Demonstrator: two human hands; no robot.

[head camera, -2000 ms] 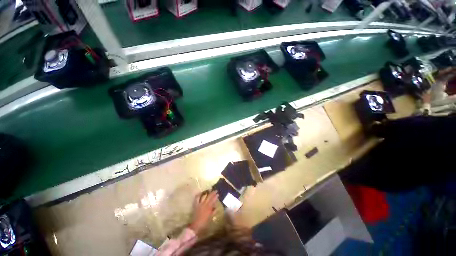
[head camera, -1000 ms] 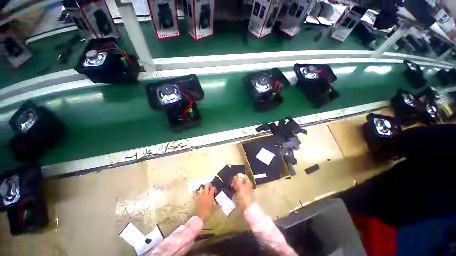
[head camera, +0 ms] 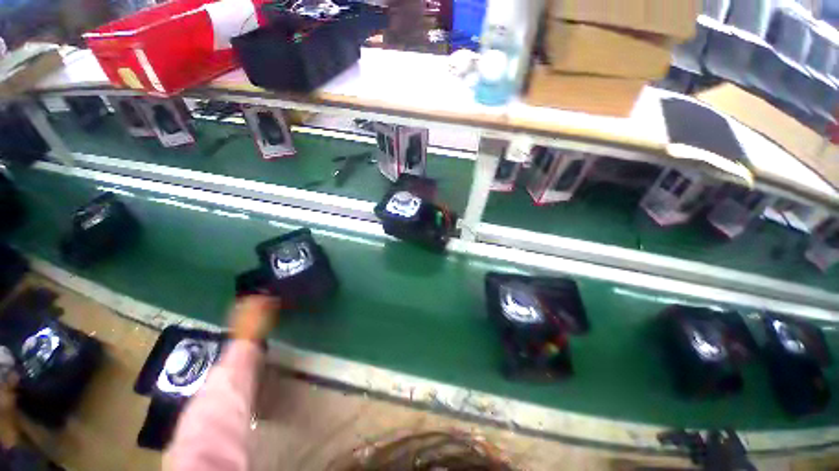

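Observation:
My left hand (head camera: pixel 253 317), blurred, reaches from a pink sleeve over the near edge of the green belt. Its fingers are at the dark lower part of an opened speaker (head camera: pixel 293 259) with a silver driver; whether they grip it is unclear. Another opened speaker (head camera: pixel 187 364) lies on the tan bench, its silver driver facing up, partly covered by my forearm. My right hand is not in view.
The green belt (head camera: pixel 414 317) carries several opened speakers. A white-edged rail and post (head camera: pixel 478 189) stand behind it. A shelf above holds a red box (head camera: pixel 166 46), black bin (head camera: pixel 304 46) and cartons (head camera: pixel 598 55). Another person's hand is at the far left by a speaker (head camera: pixel 46 354).
The view has swung left and up. My left hand has left the foam pads and moved to a speaker on the belt. My right hand and the foam carton have gone out of view.

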